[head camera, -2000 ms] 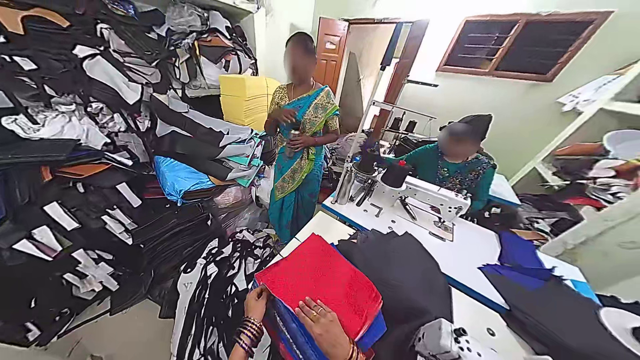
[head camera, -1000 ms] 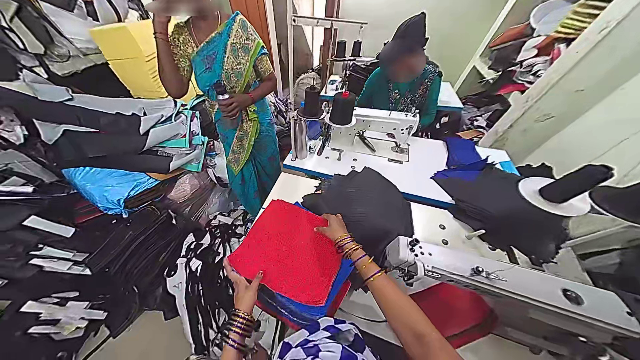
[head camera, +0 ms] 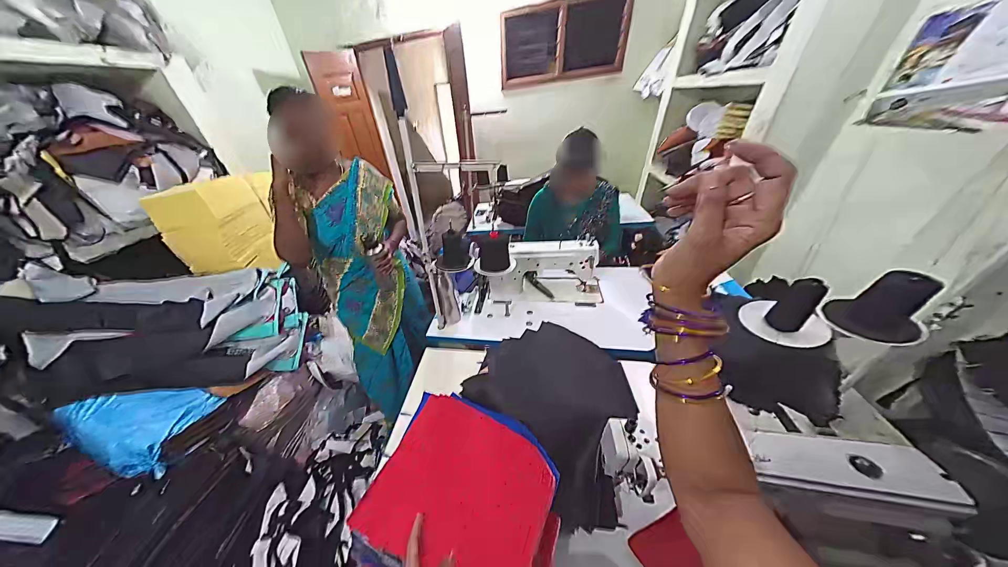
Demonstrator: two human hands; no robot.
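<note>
A stack of red fabric pieces (head camera: 465, 472), with blue fabric showing at its edge, lies at the bottom middle. On it rests my left hand (head camera: 425, 543); only some fingertips show at the frame's bottom. My right hand (head camera: 732, 201), with bangles on its wrist, is raised at the right with its fingers curled; whether something small is between them cannot be told. Just behind the red stack is a pile of black fabric pieces (head camera: 555, 386). A sewing machine (head camera: 638, 465) is partly hidden between that pile and my right forearm.
A person in a blue sari (head camera: 354, 236) stands left of a white sewing table (head camera: 622, 315). Another person (head camera: 579, 197) sits behind its sewing machine (head camera: 551, 264). Black thread cones (head camera: 795, 307) stand at the right. Heaped garment pieces (head camera: 150, 315) and a blue plastic bag (head camera: 134, 421) lie left.
My right hand has left the red stack and risen to the right. My left hand is now lower in view, at the stack's near part. The view has tilted up.
</note>
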